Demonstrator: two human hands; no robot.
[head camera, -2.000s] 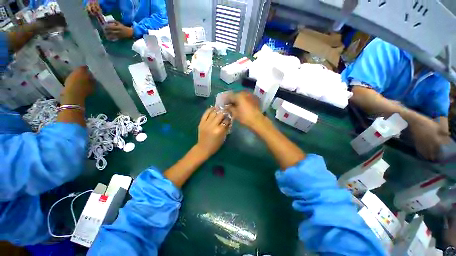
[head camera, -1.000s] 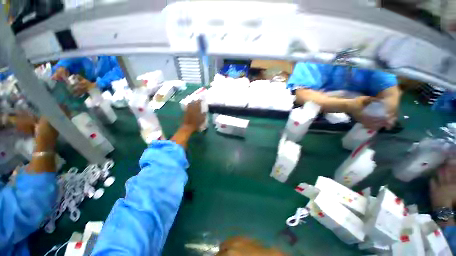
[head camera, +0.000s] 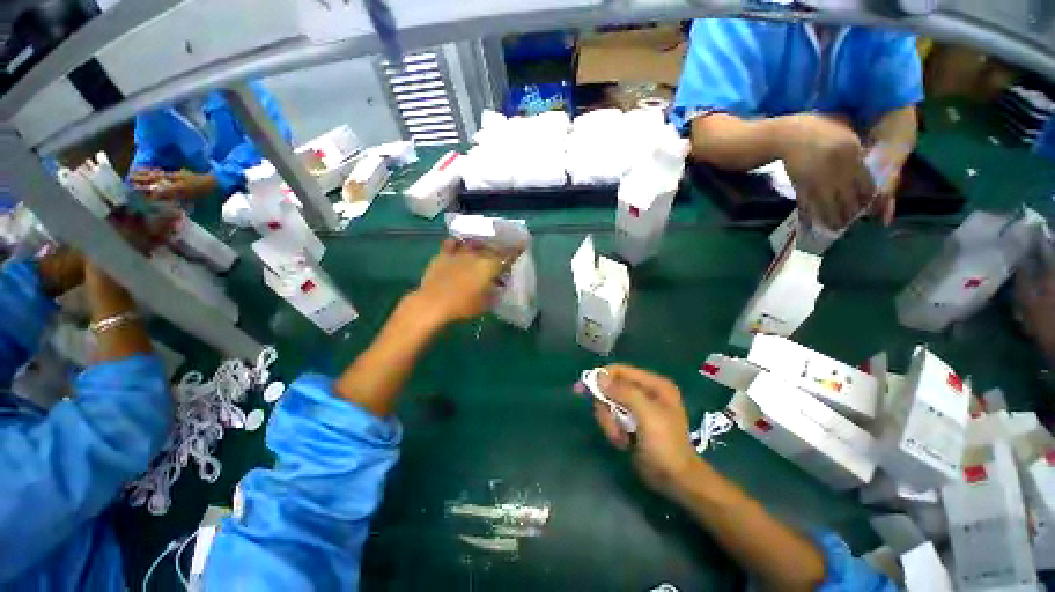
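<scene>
My left hand (head camera: 460, 281) is at a white retail box (head camera: 516, 278) that stands upright with its top flap up; the fingers are on the box's upper part. My right hand (head camera: 650, 419) holds a small coiled white cable (head camera: 609, 397) above the green bench. Another upright open box (head camera: 603, 303) stands between the hands, a little farther back. A loose coiled cable (head camera: 712, 430) lies just right of my right hand.
Jumbled boxes (head camera: 810, 428) lie at the right. White wrapped bundles (head camera: 544, 150) fill a black tray (head camera: 569, 197) at the back. A cable heap (head camera: 206, 428) and round white discs lie at left. Workers in blue sit opposite and at left. A metal frame (head camera: 139, 249) slants across the left.
The view has shifted. My right hand, earlier low at the bottom edge, is now farther forward with a coiled cable in it. My left hand stays at an upright box.
</scene>
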